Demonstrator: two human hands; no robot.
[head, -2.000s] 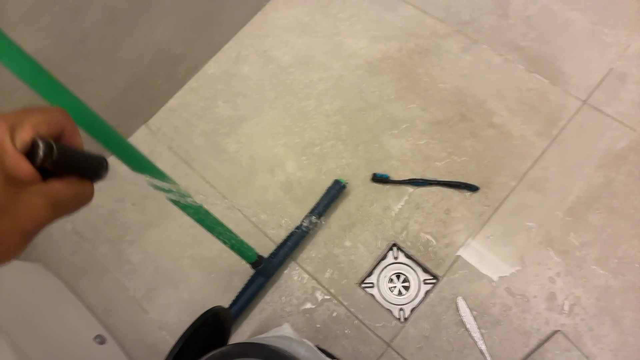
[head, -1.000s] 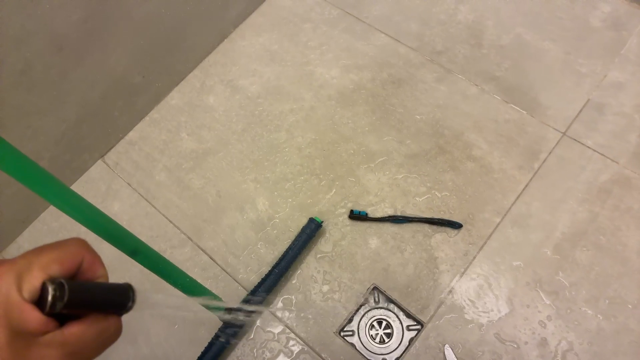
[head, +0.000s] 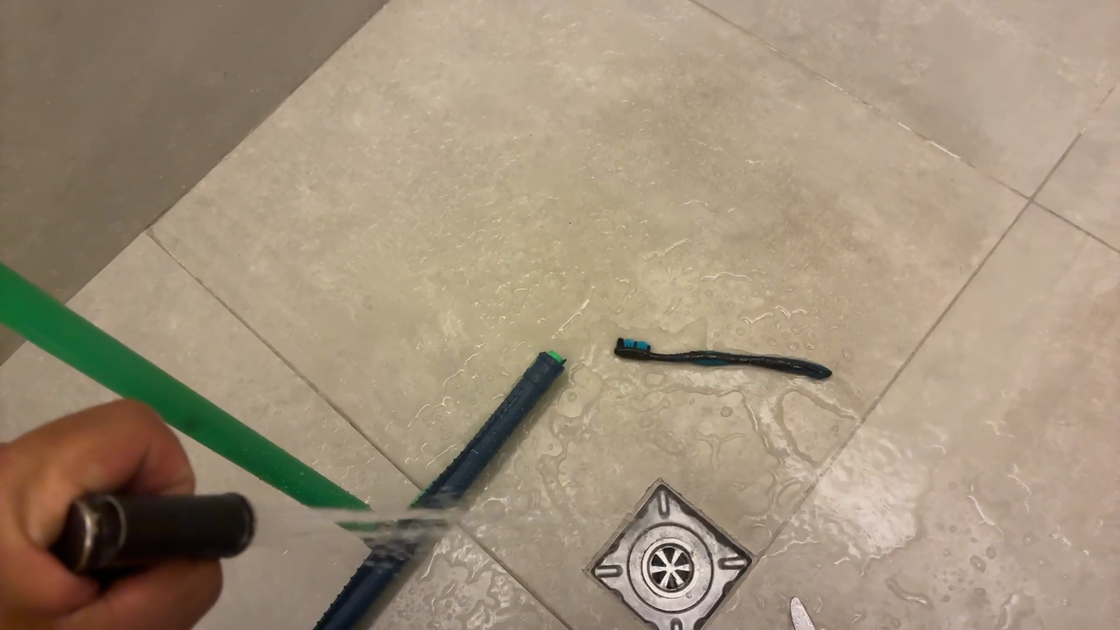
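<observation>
My left hand [head: 105,516] is closed around a black cylindrical spray nozzle [head: 166,529] at the lower left, and a jet of water leaves it to the right. The water crosses the blue head of a floor squeegee [head: 490,429] near where its green pole [head: 201,411] joins. That pole slants down from the left edge, behind the hand. A black toothbrush with blue bristles [head: 722,357] lies on the wet tiles to the right of the squeegee head's tip. My right hand is out of view.
A square metal floor drain [head: 669,560] is set in the tiled floor [head: 612,175] at the bottom. Beside it, the tip of a light-coloured object [head: 800,612] shows at the lower edge. A grey wall [head: 131,96] rises at the upper left. Water lies around the drain and toothbrush.
The view has shifted and come closer to the floor. Water now spreads more widely over the tiles between the toothbrush and the drain. My left hand keeps its hold on the nozzle.
</observation>
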